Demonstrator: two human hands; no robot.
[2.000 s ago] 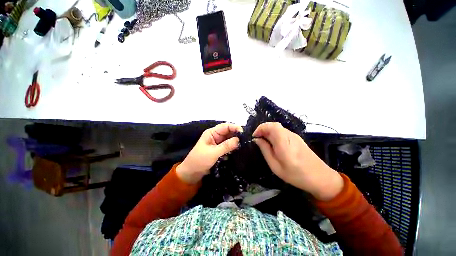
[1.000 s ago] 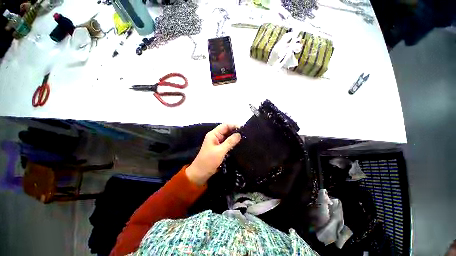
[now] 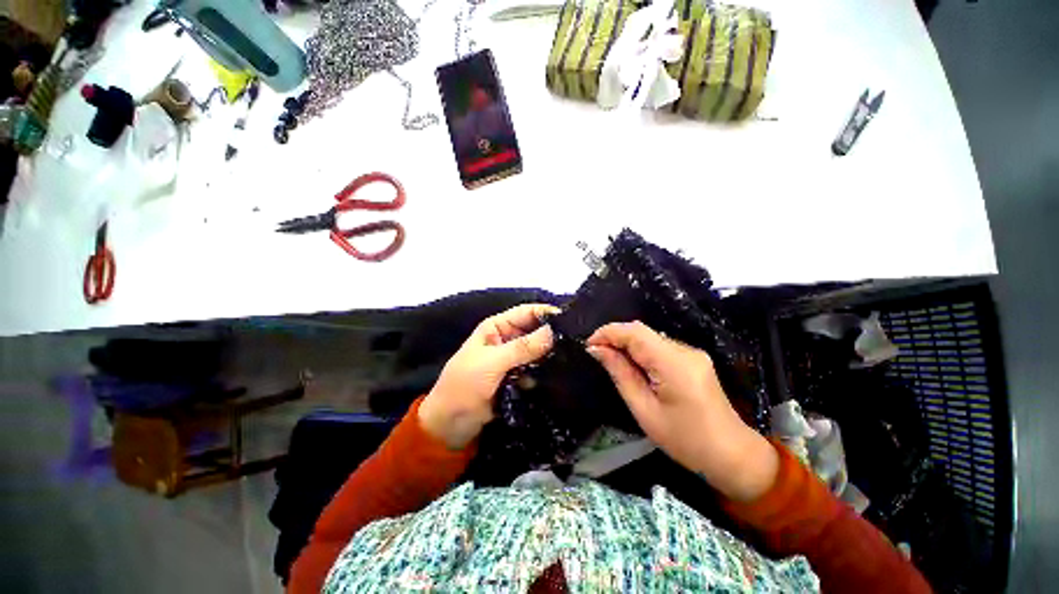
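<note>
A dark tweed garment (image 3: 662,284) lies over my lap, with one corner up on the white table's near edge. My left hand (image 3: 482,374) pinches the garment's edge between thumb and fingertips. My right hand (image 3: 674,395) is close to its right, thumb and index fingertips pressed together at the cloth. A needle or thread between the right fingertips is too small to make out. Pale lining shows below the hands.
The white table (image 3: 650,174) bears red-handled scissors (image 3: 369,217), a smartphone (image 3: 480,118), a striped wrapped bundle (image 3: 722,64), thread snips (image 3: 858,123) and metal chain (image 3: 354,52). A black crate (image 3: 946,383) stands at right, a wooden stool (image 3: 151,450) at left.
One second ago my right hand was out of view; it is now back at the cloth beside my left hand. My left hand still pinches the edge. The camera view has shifted.
</note>
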